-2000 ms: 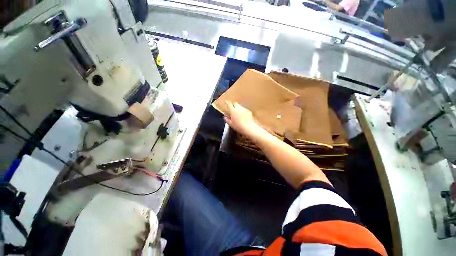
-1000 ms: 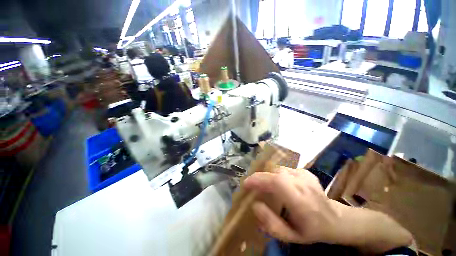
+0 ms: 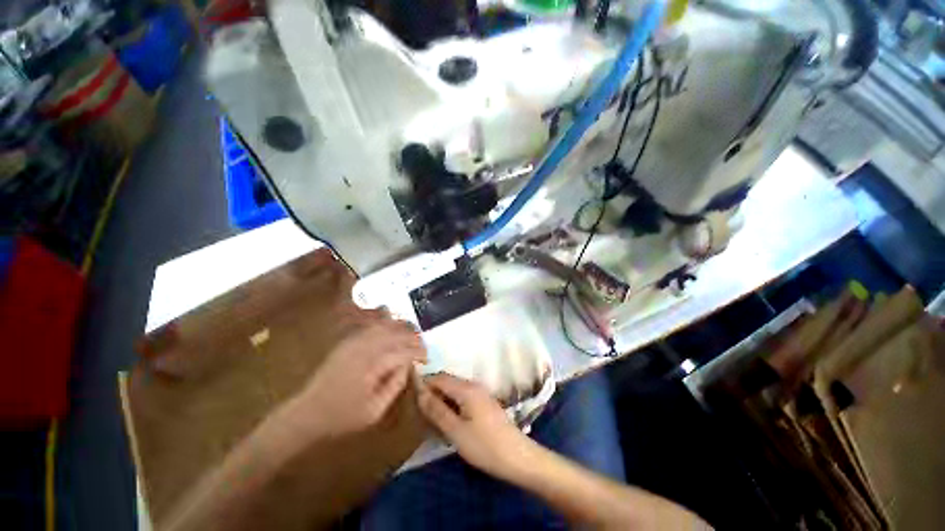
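Note:
A flat brown panel point(image 3: 238, 415) lies on the white table left of the machine bed, with a small pale mark on it. My left hand point(image 3: 363, 363) is on the panel's right edge, fingers bent at the edge. My right hand point(image 3: 461, 410) pinches the same edge beside it, near the bed. The off-white sewing machine point(image 3: 518, 104) stands beyond my hands. Its white bar point(image 3: 404, 278) joins a blue tube point(image 3: 575, 124). A black block point(image 3: 451, 296) sits just beyond my fingers. The machine bed point(image 3: 492, 347) is right of the panel.
A stack of brown panels point(image 3: 881, 404) is low at the right. Snips with reddish handles point(image 3: 596, 311) lie by the machine base. A blue bin point(image 3: 249, 182) stands behind the table, and a red bin point(image 3: 41, 332) is at the far left. A yellow floor line runs between.
The view has moved closer to the machine. The panel, lifted in my right hand before, now lies flat on the table at the left. My left hand has come into view on it.

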